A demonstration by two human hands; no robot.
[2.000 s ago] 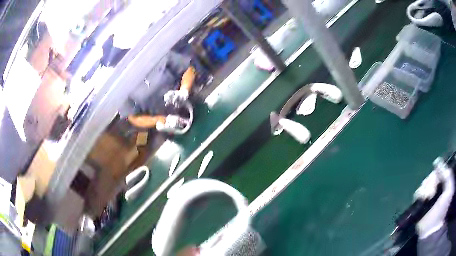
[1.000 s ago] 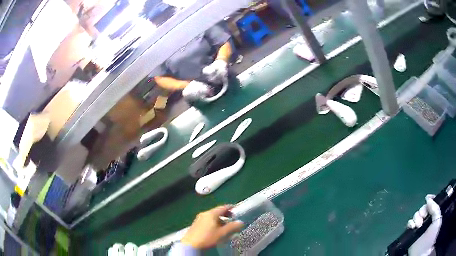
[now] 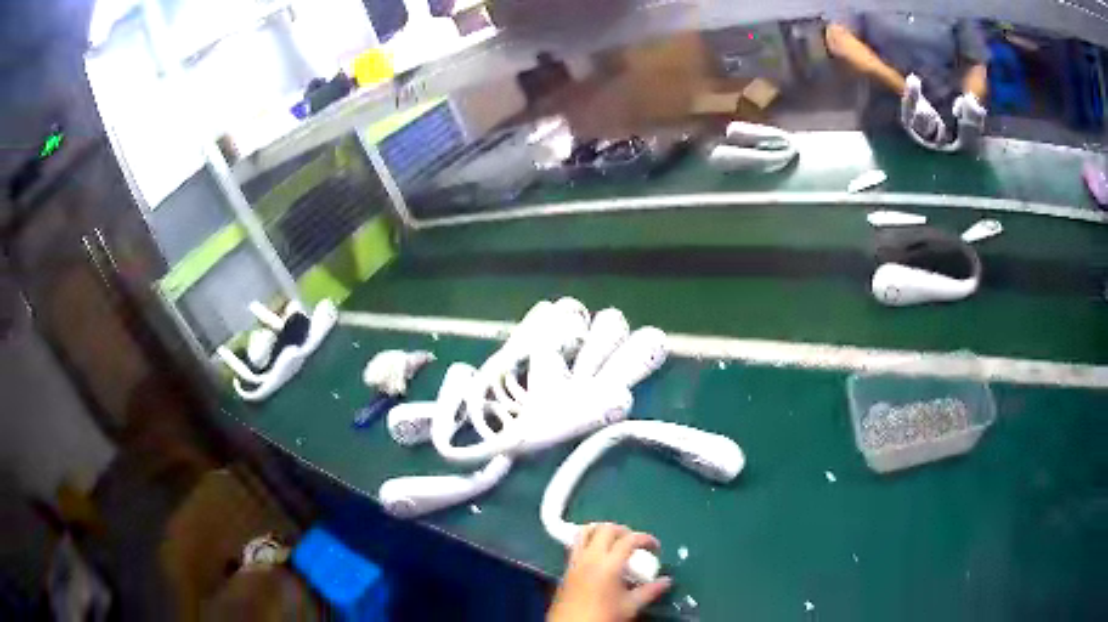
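My bare left hand [image 3: 608, 577] is at the bottom centre, its fingers around one rounded end of a white U-shaped neck fan [image 3: 565, 480]. That fan lies on the green bench, its other end pointing to the right. A tangled pile of white neck fans [image 3: 523, 401] lies just behind and to the left of it. A clear screw tub [image 3: 921, 419] with a heap of tiny screws stands on the bench at the right. My right hand is out of the picture.
A neck fan [image 3: 930, 282] and loose covers [image 3: 897, 219] lie on the belt behind a pale rail [image 3: 778, 352]. A pale bundle [image 3: 395, 368] and another white fan [image 3: 286, 358] lie at the left. A person with gloved hands holds a fan across the belt.
The view has swung left, bringing the fan pile into sight. My left hand has moved from beside the screw tub to a neck fan on the bench. My right hand has left the picture.
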